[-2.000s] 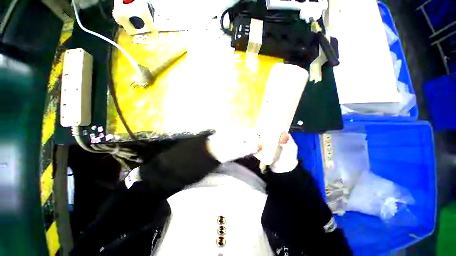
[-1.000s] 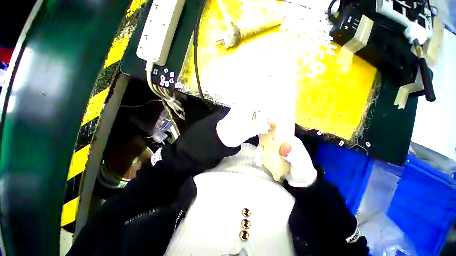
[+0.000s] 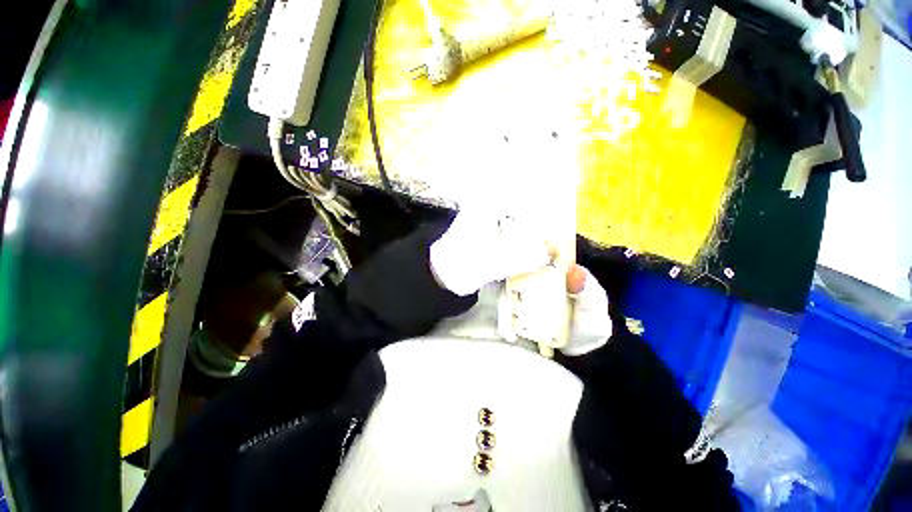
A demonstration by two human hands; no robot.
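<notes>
A white power strip (image 3: 541, 180) is held upright in line with my body over the front of the yellow mat; glare hides most of its outline. My right hand (image 3: 585, 315), in a white glove with a bare fingertip showing, grips its near end. My left hand (image 3: 480, 258), also white-gloved, is at the strip's left side with fingers on it; glare blurs the exact hold. Small white parts (image 3: 612, 75) lie scattered on the yellow mat (image 3: 655, 190). A pale plug (image 3: 440, 58) lies beside a tan stick (image 3: 505, 40) at the back left.
Another white power strip (image 3: 292, 62) lies left, its bundled cord (image 3: 318, 186) hanging over the edge. A taped black socket block (image 3: 760, 75) and a thin black tool (image 3: 847, 135) are at back right. A blue bin (image 3: 842, 385) stands right, a green conveyor (image 3: 95, 215) left.
Since two seconds ago the view has swung right and closer. The held strip has gone from slanted to nearly straight ahead. In the last second my hands have barely moved.
</notes>
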